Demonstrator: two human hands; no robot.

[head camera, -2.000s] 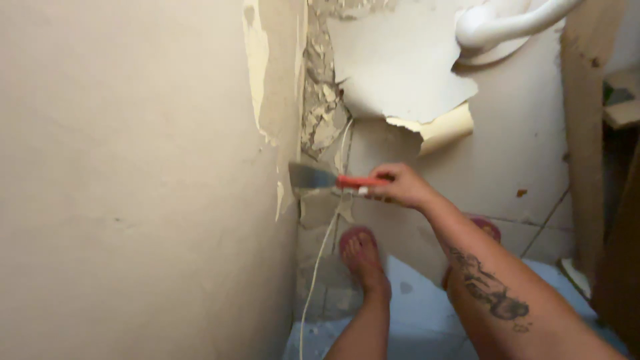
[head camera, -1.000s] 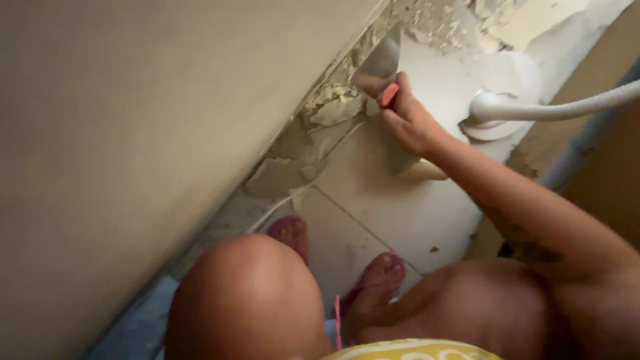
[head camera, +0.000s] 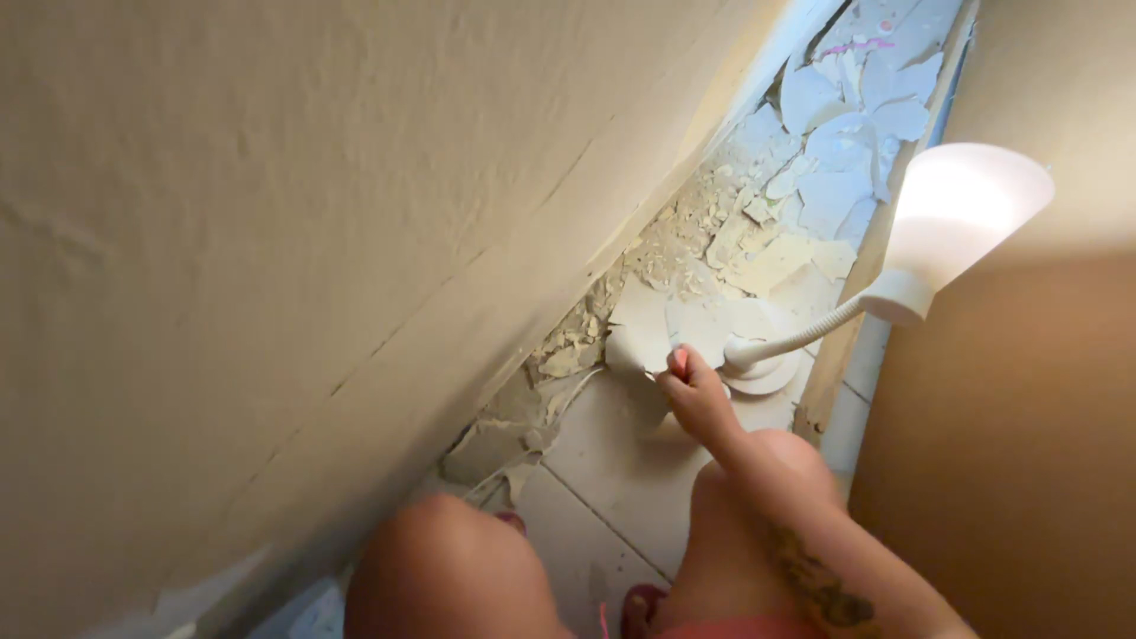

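Note:
My right hand (head camera: pixel 697 390) is closed around the red handle of a scraper (head camera: pixel 682 359), low over the floor beside the lamp's base. The scraper's blade is hard to make out against a large pale sheet of peeled paint (head camera: pixel 641 324) just beyond the hand. Flakes of peeled paint (head camera: pixel 568 351) lie along the foot of the wall (head camera: pixel 355 222), which has a thin crack running across it. My left hand is out of view.
A lit gooseneck lamp (head camera: pixel 896 297) stands right of my hand, its shade over a wooden board (head camera: pixel 834 373). Larger paint pieces (head camera: pixel 834 151) cover the far floor. A thin white cable (head camera: pixel 577 390) lies near the wall. A brown panel (head camera: pixel 1003 426) rises on the right. My knees are close below.
The scraper, held out near the wall's foot two seconds ago, is now beside the lamp's base, still in my right hand. My knees have come up into view. The view has turned and shows more floor.

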